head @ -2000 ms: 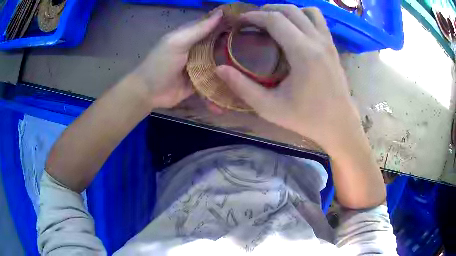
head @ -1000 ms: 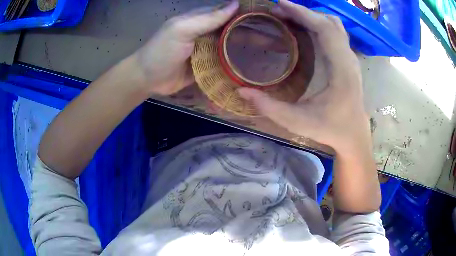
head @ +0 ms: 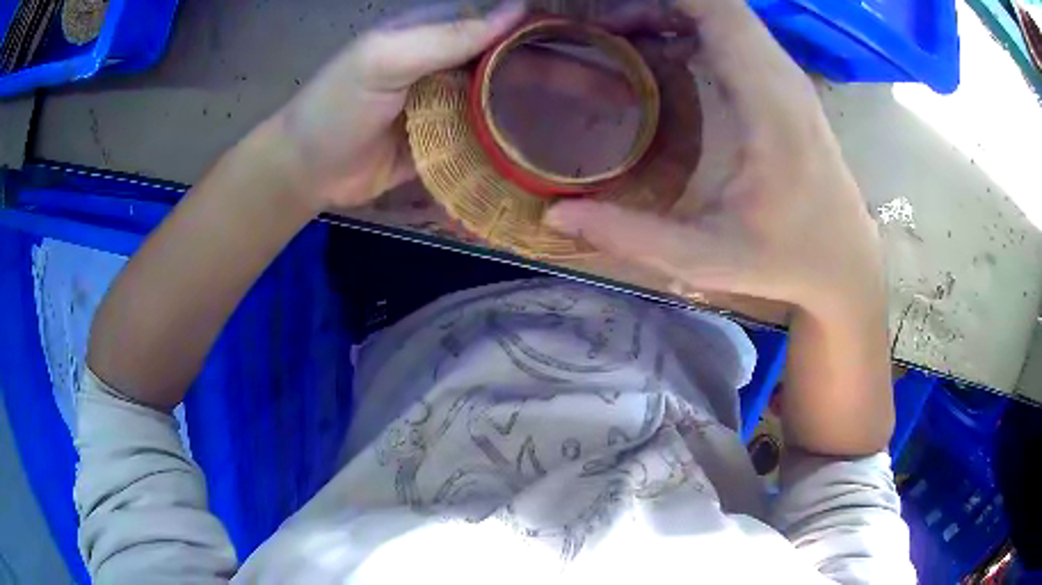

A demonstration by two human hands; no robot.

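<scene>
A tan woven ring disc is held above the bench near its front edge. A narrow red collar with a tan inner face stands in its centre hole, and the bench shows through the opening. My left hand grips the disc's left side, thumb on top near the upper rim. My right hand is around the right side, its thumb resting on the disc just below the collar. The fingers under the disc are hidden, and the top of the right hand is cut off or blurred.
A blue tray with tan discs is at the upper left, another blue tray at the upper right. The stained bench ends at a dark edge above my lap. Blue crates stand below it on both sides.
Two seconds ago the collar looked tilted, with my right hand over it. Now it sits flatter in the hole, and my right hand has shifted to the disc's right side.
</scene>
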